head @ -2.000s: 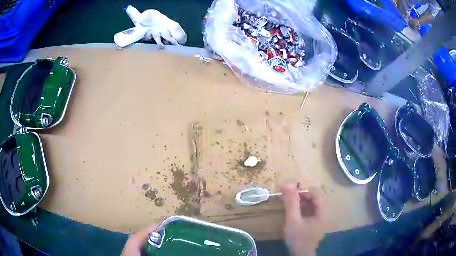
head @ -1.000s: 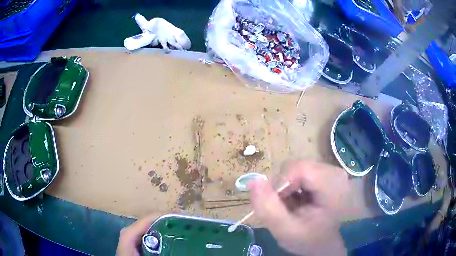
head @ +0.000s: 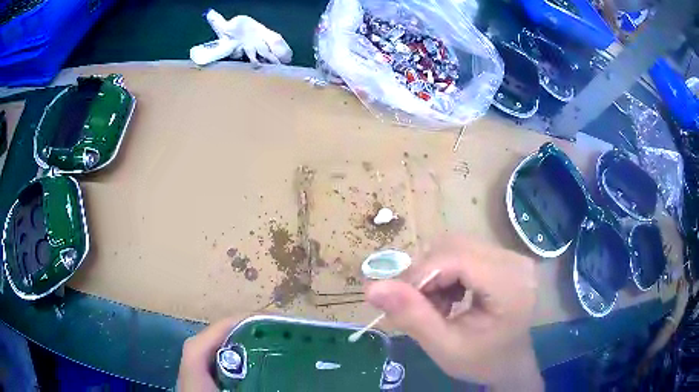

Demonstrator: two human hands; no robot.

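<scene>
My left hand (head: 201, 358) holds a glossy green housing (head: 299, 354) by its left side at the near edge; the picture's bottom cuts both off. The housing has a silver rim and a silver lamp piece (head: 231, 360) at its left corner, another (head: 392, 374) at its right. My right hand (head: 452, 314), slightly blurred, pinches a thin pale glue stick (head: 375, 321). The stick's tip is over the housing's upper right part; whether it touches cannot be told. A white oval glue dish (head: 386, 264) with pale liquid sits just beyond my right fingers. A small white lump (head: 383, 216) lies behind it.
Stained tan cardboard (head: 191, 168) covers the bench. Two green housings (head: 107, 126) stand at the left; several dark ones (head: 546, 200) are grouped at the right. At the back are a white glove (head: 244, 38), an open clear bag (head: 460, 107) of silver-red pieces and blue bins (head: 31, 42).
My right hand has taken up the stick from the dish and brought it over the housing. The housing shows more fully than at first. In the last second the hands have barely moved.
</scene>
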